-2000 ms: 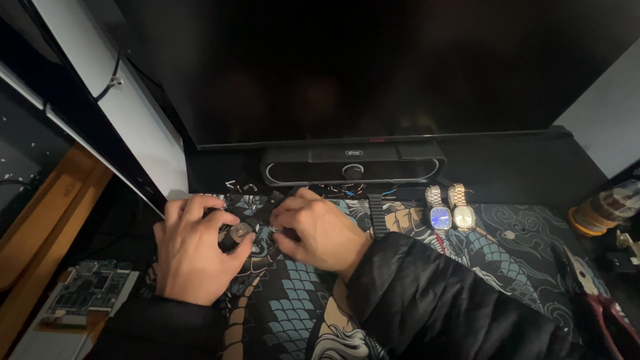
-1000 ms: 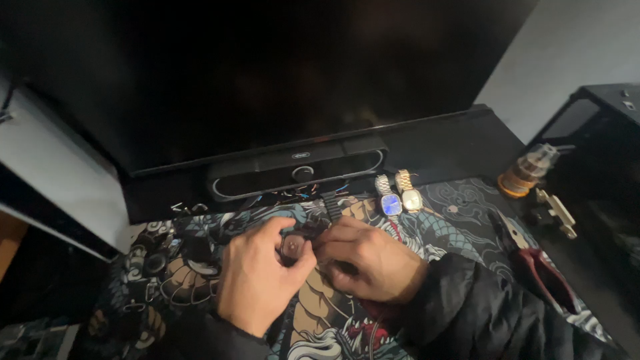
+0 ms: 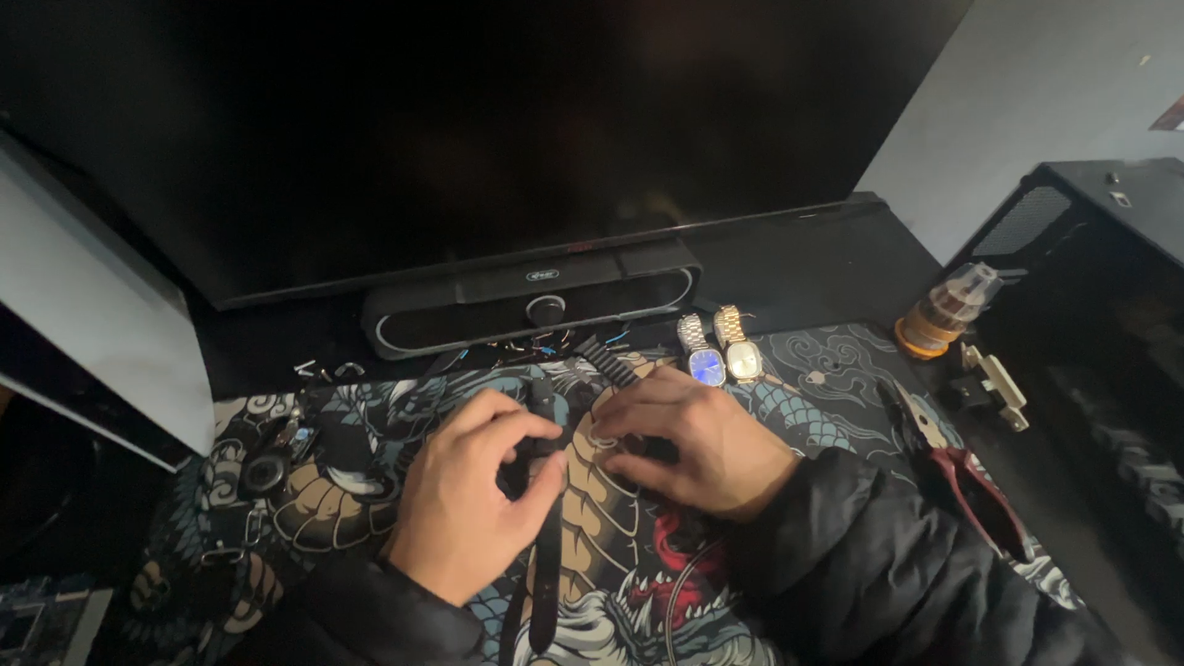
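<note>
My left hand (image 3: 476,490) is at the middle of the patterned desk mat, thumb and fingertips at a dark watch strap (image 3: 546,573) that runs toward me; whether it grips the strap cannot be told. To its right my right hand (image 3: 698,439) is curled, fingertips near the mat, and I cannot tell if anything small is between them. A black link bracelet (image 3: 606,361) lies just beyond the right fingers. Behind that hand are a silver watch with a blue dial (image 3: 705,367) and a gold watch (image 3: 743,359).
A soundbar (image 3: 536,310) stands under a large monitor (image 3: 518,120), with small wire bits before it. Red-handled pliers (image 3: 971,490) and an orange-based clear container (image 3: 943,310) are at right. A round dark watch part (image 3: 265,472) and metal pieces lie left; a circuit board (image 3: 46,620) is lower left.
My hands, close together around a small round watch part one second ago, are now apart. The dark strap shows between them. The view has shifted to the right since the oldest frame.
</note>
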